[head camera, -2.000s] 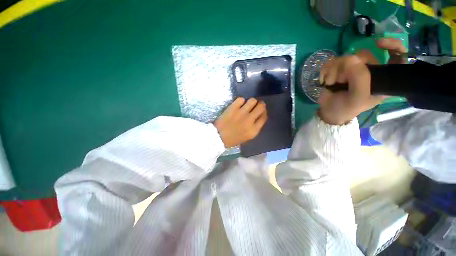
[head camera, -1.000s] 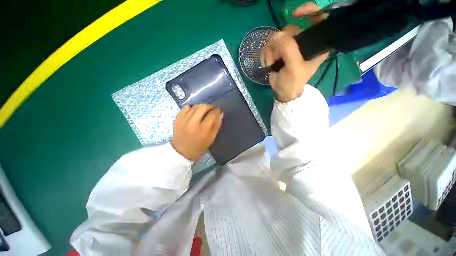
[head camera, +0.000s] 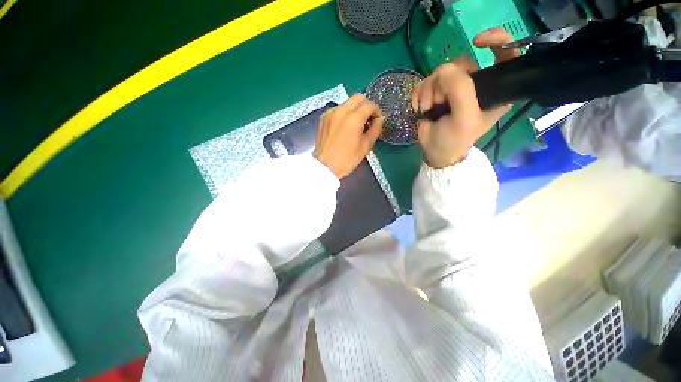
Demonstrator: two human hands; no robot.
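Observation:
A dark tablet unit point(head camera: 361, 212) lies tilted on the silvery mat point(head camera: 224, 157), its camera opening at the upper left corner. My left hand point(head camera: 346, 136) is over the unit's upper part, its fingertips at the left rim of the round screw dish point(head camera: 394, 95); whether they pinch a screw cannot be seen. My right hand point(head camera: 451, 112) holds the black electric screwdriver point(head camera: 552, 69), which points left with its dark tip over the dish. The sleeve of my left arm covers part of the mat and unit.
A second round dish point(head camera: 375, 16) is at the top. A green vented box point(head camera: 478, 27) with cords stands behind my right hand. A white foam board point(head camera: 37, 336) with dark units is at left. Yellow tape point(head camera: 149, 80) crosses the bench. Another person's sleeve point(head camera: 623, 134) is at right.
My left hand has moved from the middle of the unit up and right to the dish's rim. My right hand still holds the screwdriver over the dish. The view has shifted slightly.

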